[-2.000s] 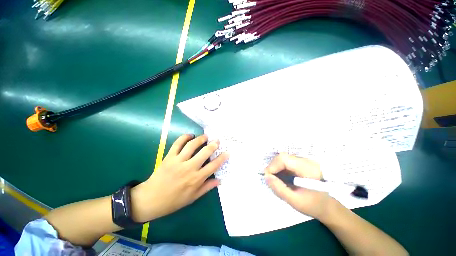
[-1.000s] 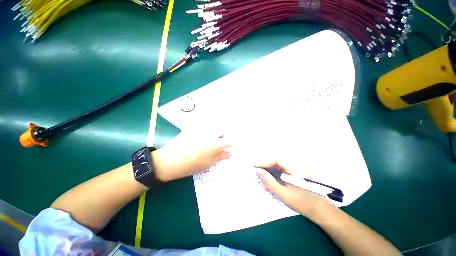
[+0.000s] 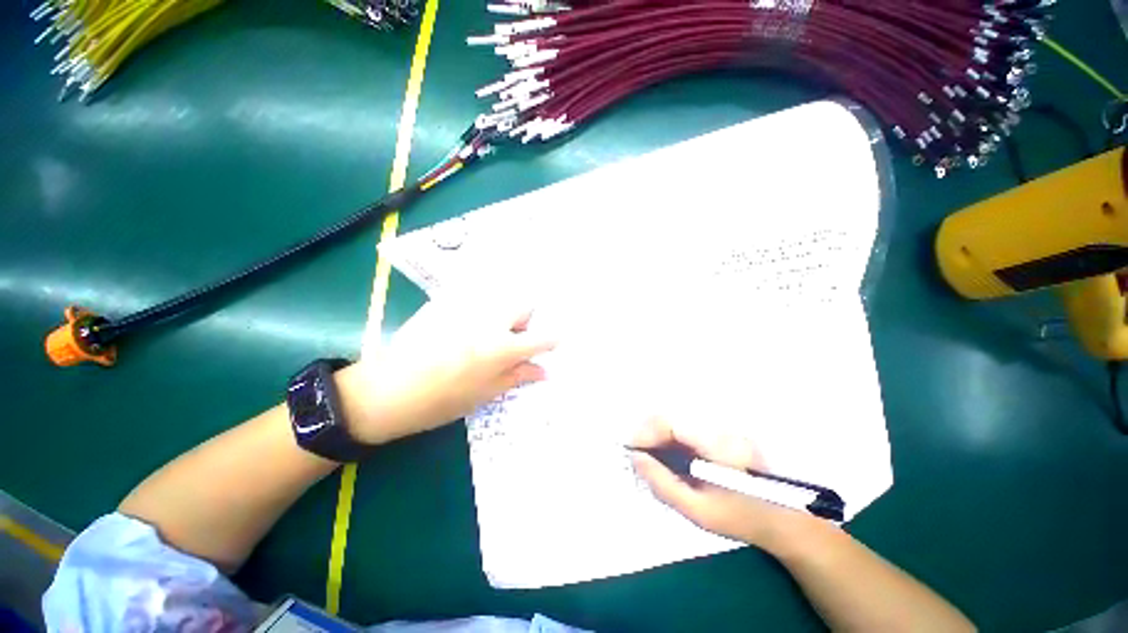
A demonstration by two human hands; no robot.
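Note:
White record sheets [image 3: 693, 272] lie on the green mat, with overexposed, mostly unreadable print; the upper sheet has a curled right side. My right hand [image 3: 705, 476] holds a pen [image 3: 767, 486] with a white barrel and black end, its tip at the lower sheet. My left hand [image 3: 452, 371] lies on the left part of the sheets, holding nothing that I can see; its fingers are partly washed out against the paper.
A black cable [image 3: 272, 257] with an orange connector [image 3: 78, 338] lies at left. A maroon wire bundle [image 3: 693, 50] is at the top, a yellow wire bundle [image 3: 118, 37] at top left. A yellow heat gun [image 3: 1033, 229] lies at right. Yellow tape [image 3: 393, 229] crosses the mat.
The view has shifted, bringing the heat gun into sight. My left hand has slid up over the sheets' left part. The upper sheet's curl has changed shape. The pen remains in my right hand.

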